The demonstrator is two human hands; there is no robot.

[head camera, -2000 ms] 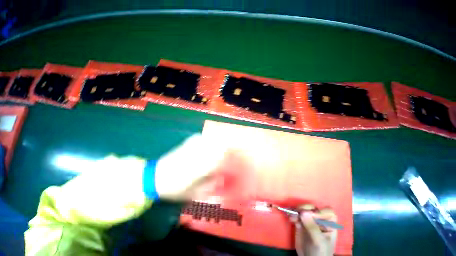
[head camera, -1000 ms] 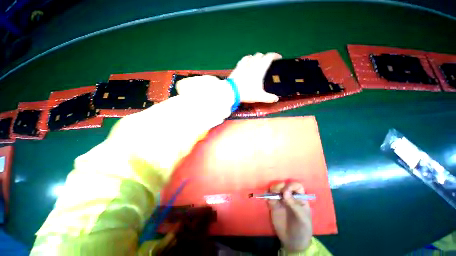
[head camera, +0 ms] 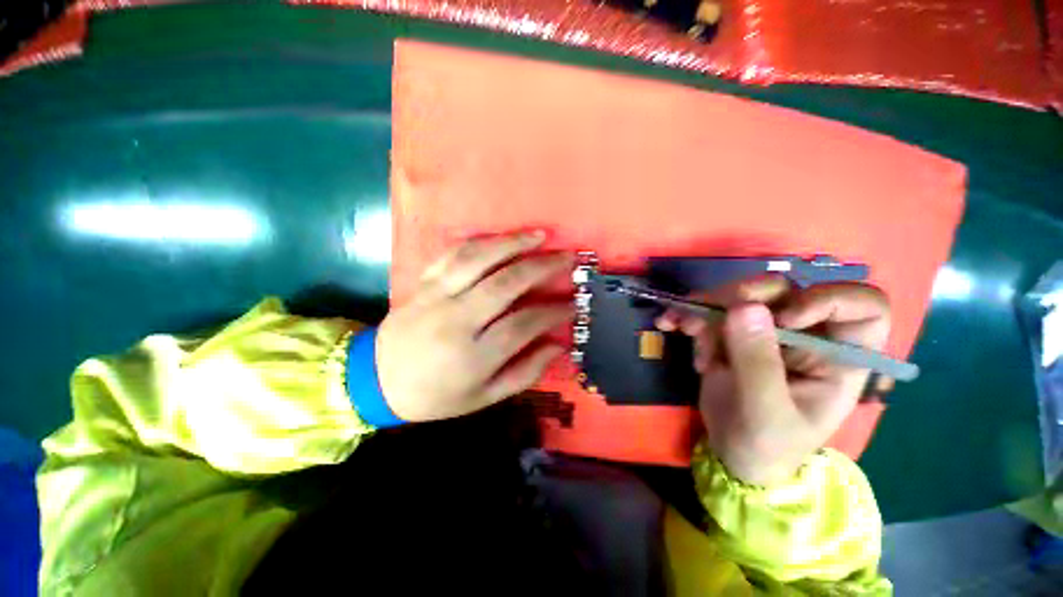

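A black circuit board (head camera: 624, 360) lies on the red-orange mat (head camera: 653, 152), its silver parts along its left short edge. My right hand (head camera: 793, 373) holds silver tweezers (head camera: 833, 348) over the board. The tip points left, close to the board's upper left part; whether it grips a small part is hard to tell. My left hand (head camera: 472, 332), with a blue wrist band, lies flat on the mat, its fingertips at the board's left edge. My right hand covers the board's middle. Small dark pieces (head camera: 548, 406) show partly below my left hand.
Red bubble-wrap sheets (head camera: 886, 47) run along the far side, with part of a black board (head camera: 670, 14) at the top edge. A clear plastic bag (head camera: 1053, 350) is cut off at the right edge. The green surface (head camera: 210, 163) surrounds the mat.
My left hand has come back from the far row to the mat. A board now lies on the mat under my right hand and tweezers. The view has tilted down.
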